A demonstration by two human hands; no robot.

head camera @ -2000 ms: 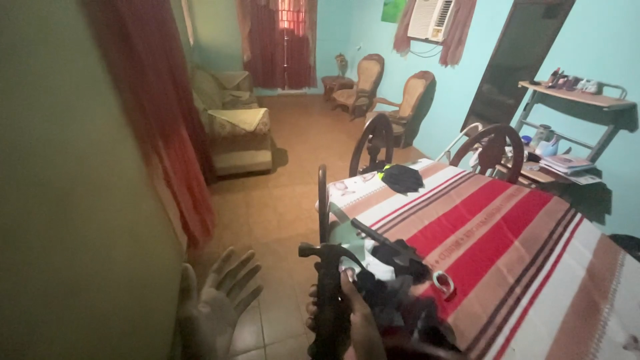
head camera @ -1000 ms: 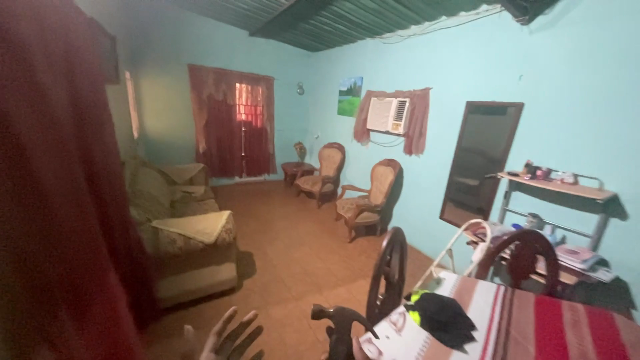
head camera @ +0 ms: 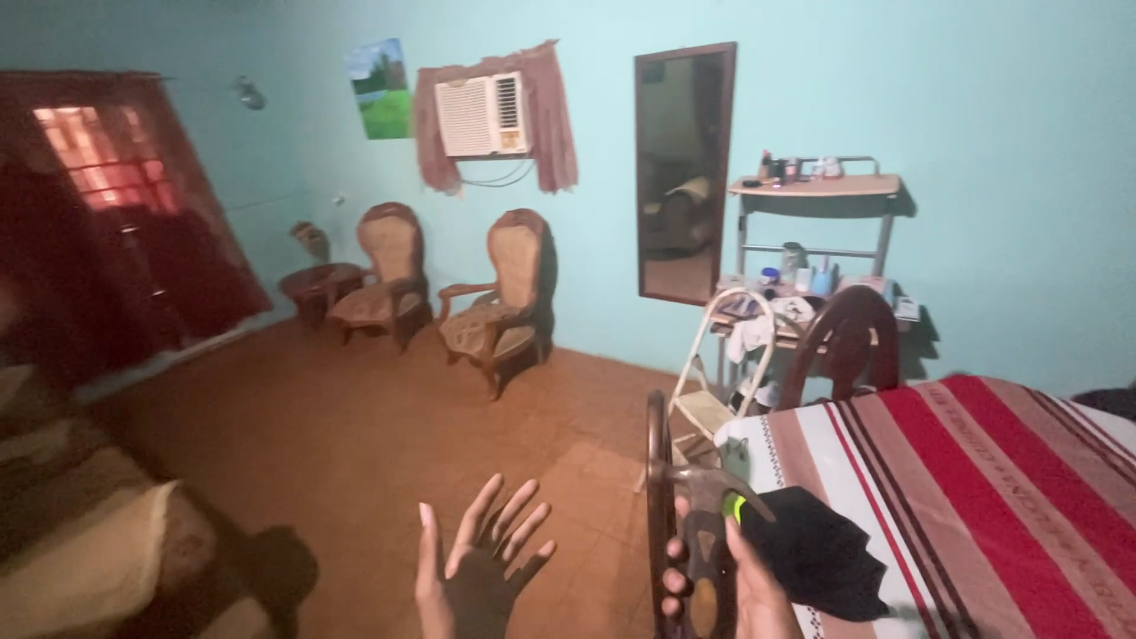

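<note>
A claw hammer stands upright in my right hand, its metal head at the top and its dark grip with an orange-brown patch between my fingers and thumb. My left hand is raised over the floor with its fingers spread, touching nothing. Just right of the hammer, a black cloth item with a bright yellow-green part lies on the striped tablecloth. The hammer's claw overlaps it in the view; contact cannot be told.
Wooden chairs stand by the table, with a white step stool beside them. Against the wall are a cluttered shelf unit, a tall mirror and two upholstered armchairs. A sofa is at the lower left.
The view has swung up, then right across the room. The hammer stays in my right hand, and my left hand stays spread. The dark items near the hammer two seconds ago are out of view.
</note>
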